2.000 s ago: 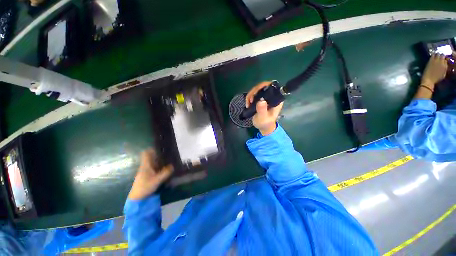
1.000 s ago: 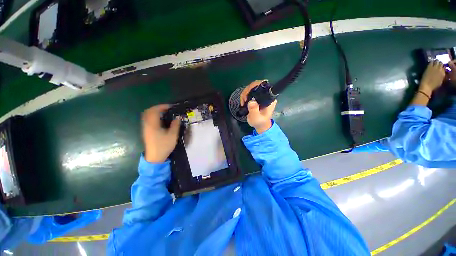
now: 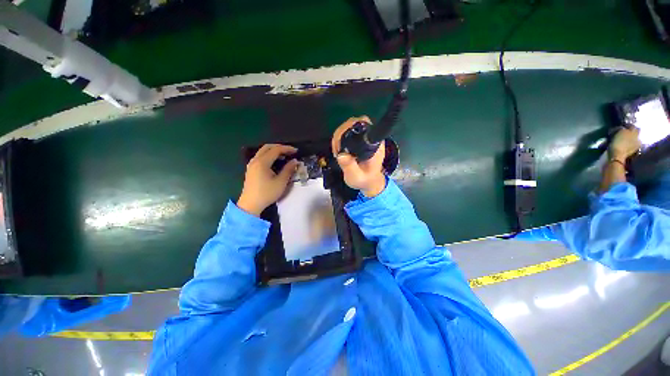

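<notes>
A tablet unit with a large silver-white back plate lies in a black tray in front of me. Its circuit board runs along the top end. My left hand rests on the tray's upper left corner, fingertips at the board's left part; whether it holds anything small is hidden. My right hand grips the black electric screwdriver over the tray's upper right corner. The tool's tip is hidden. The round screw dish is mostly hidden behind my right hand.
A black inline box with a white band lies on the bench at the right. A white pipe arm reaches in at upper left. A pale rail borders the bench, with trays beyond. Another person's hand holds a unit at far right.
My left hand has moved right onto the board end. My right hand with the screwdriver has moved from over the dish to the tray's upper right. The tray was earlier pulled nearer me.
</notes>
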